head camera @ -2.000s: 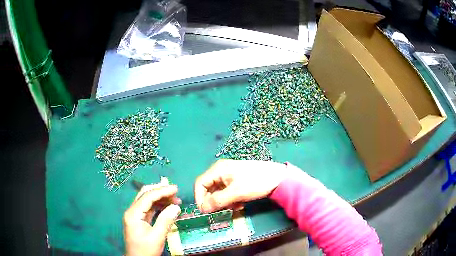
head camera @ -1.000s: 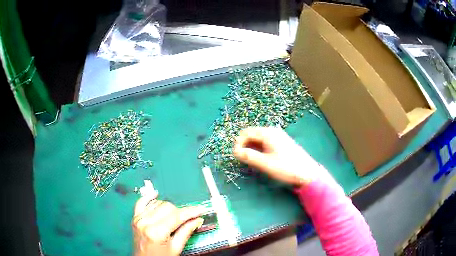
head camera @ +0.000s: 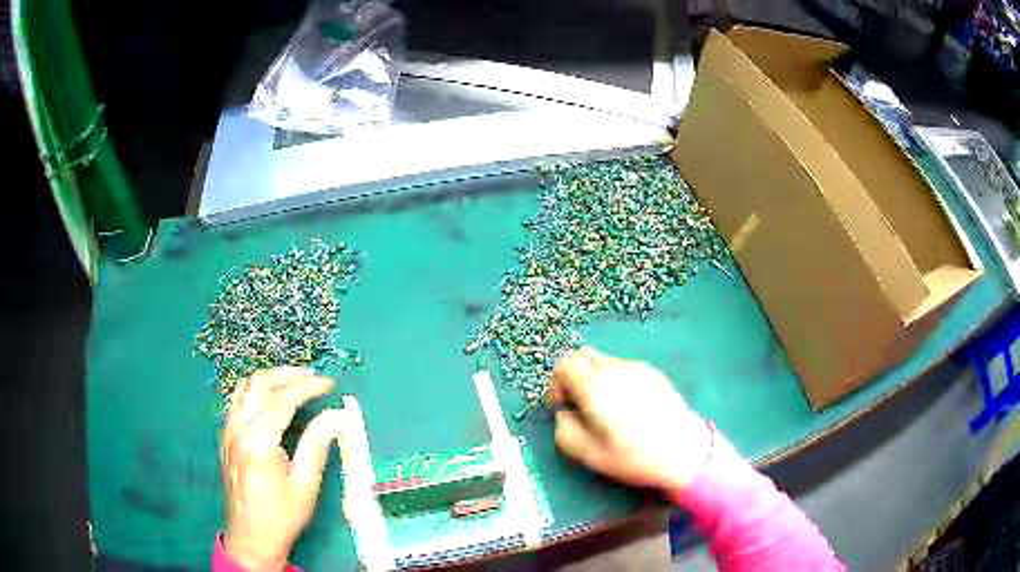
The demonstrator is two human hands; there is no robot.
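A green circuit board (head camera: 447, 534) lies in a holder with two cream strips (head camera: 358, 475) at the bench's front edge. A narrow upright board (head camera: 438, 493) stands across it, with a dark red part (head camera: 477, 507) in front. My left hand (head camera: 268, 447) is left of the holder at the lower edge of the left-hand pile of leaded components (head camera: 274, 313), thumb and fingers apart. My right hand (head camera: 621, 419) is at the lower end of the right-hand pile (head camera: 615, 240), fingers curled together; whether it holds a component cannot be told.
An open cardboard box (head camera: 783, 223) stands right of the large pile. A silver-grey frame (head camera: 369, 168) lies behind the piles, with a crumpled clear bag (head camera: 330, 78) on it. A green post (head camera: 78, 145) is at the left.
My left hand has let go of the board area and moved left and up to the left-hand pile. My right hand went from the board to the large pile, then slightly down along it.
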